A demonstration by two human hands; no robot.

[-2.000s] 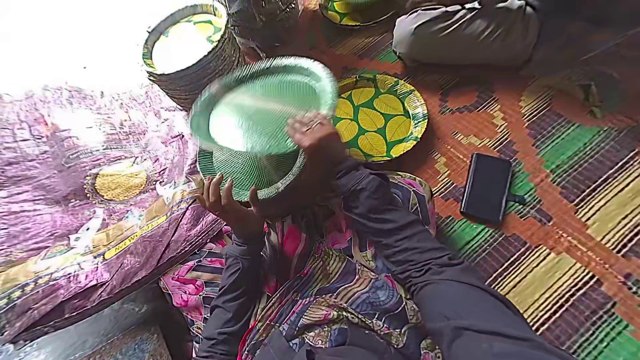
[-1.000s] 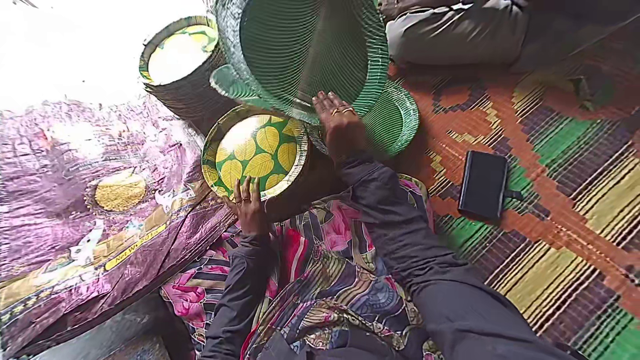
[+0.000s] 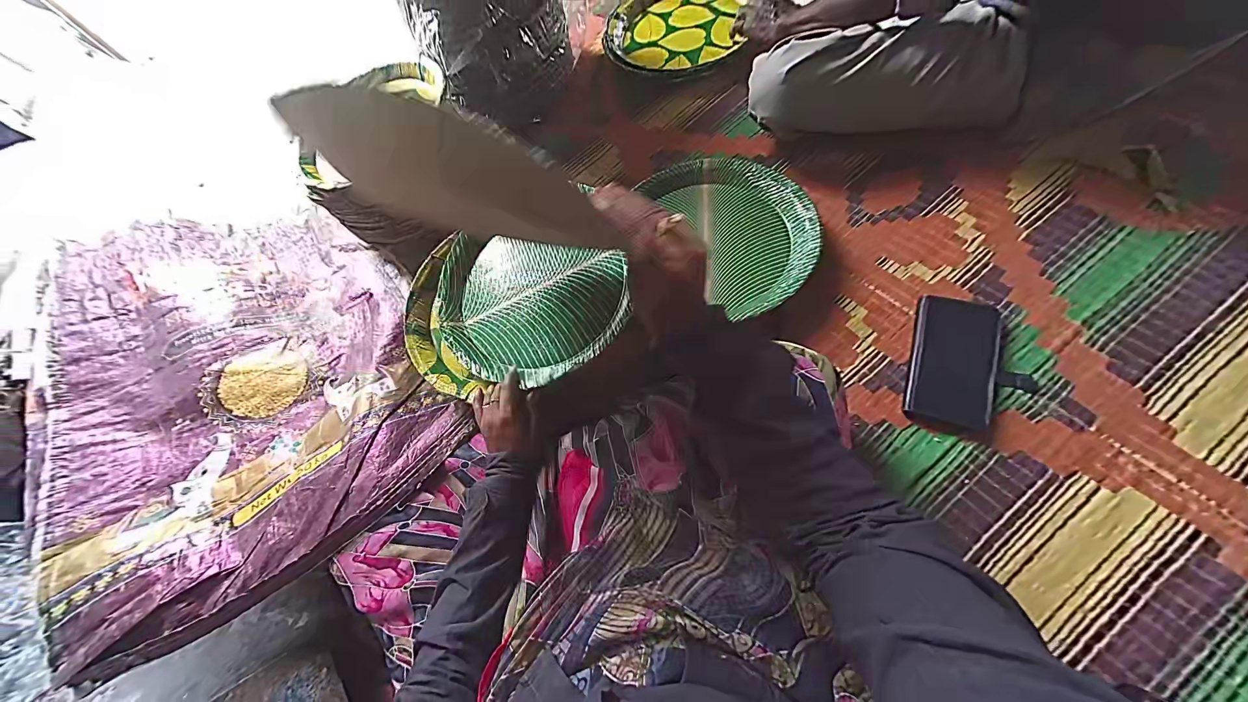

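My right hand [image 3: 663,239], blurred, grips the edge of a tilted round plate [image 3: 458,166], its plain grey-brown underside showing. Below it, my left hand [image 3: 507,409] holds the near rim of a green leaf-patterned plate [image 3: 546,302]. That plate overlaps a yellow-and-green leaf-patterned plate [image 3: 422,336], whose left edge shows. Another green plate [image 3: 751,239] lies on the mat to the right, partly behind my right hand. A tall stack of plates [image 3: 366,219] stands at the upper left, largely hidden by the tilted plate.
A purple printed sack [image 3: 263,468] lies at the left. A black phone or wallet case [image 3: 954,363] rests on the striped woven mat [image 3: 1102,409]. Beyond, another person's grey-clad leg [image 3: 887,78] is beside a yellow-and-green plate [image 3: 673,34] and a black plastic bag [image 3: 497,58].
A green plate now covers most of the yellow-and-green plate at my left hand. My right hand's plate has swung left, toward the stack, its underside now showing.
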